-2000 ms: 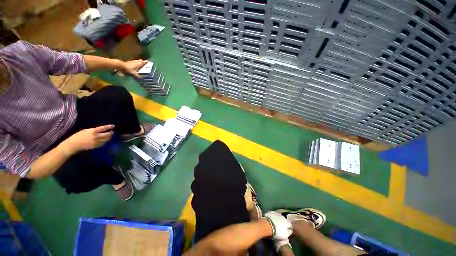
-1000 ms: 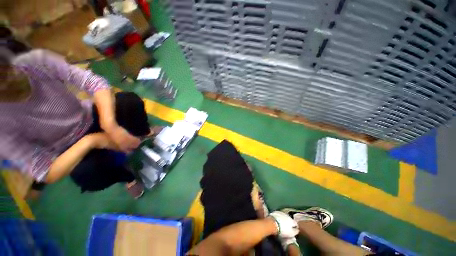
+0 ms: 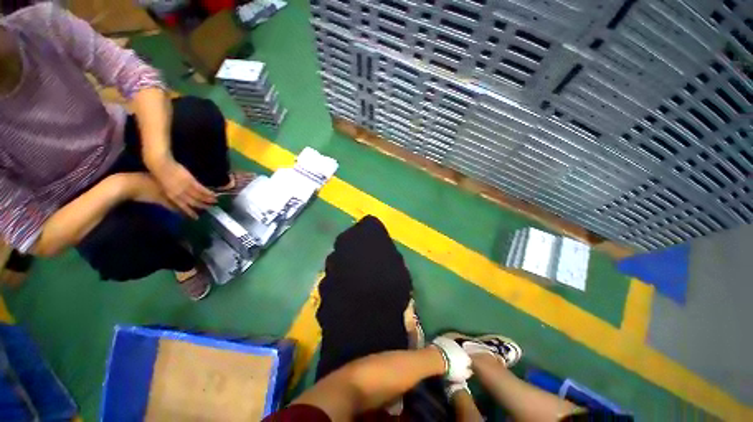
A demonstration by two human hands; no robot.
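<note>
My left hand [image 3: 453, 359], in a white knitted glove, is low in the picture right of my black-clad knee, its back turned up. My right hand [image 3: 458, 385], also white-gloved, is just below it and partly covered; the two are close together or touching. The fingers of both are hidden, and no part shows in them. A blue bin [image 3: 281, 381] with brown cardboard in its bottom stands at lower left. Another blue bin [image 3: 596, 397] is cut off at lower right. A small stack of silver metal parts [image 3: 549, 257] lies on the floor beyond my shoe.
A seated person [image 3: 62, 132] at left has both hands by a spread heap of silver parts [image 3: 277, 198]. A taller silver stack [image 3: 252, 91] stands behind it. A grey wall of stacked parts [image 3: 528, 124] fills the upper right. Blue crates [image 3: 29, 375] are at the lower left edge.
The other person's far hand has left the tall stack and come back near the heap, beside the other hand. The view has shifted slightly. My gloved hands stay close together.
</note>
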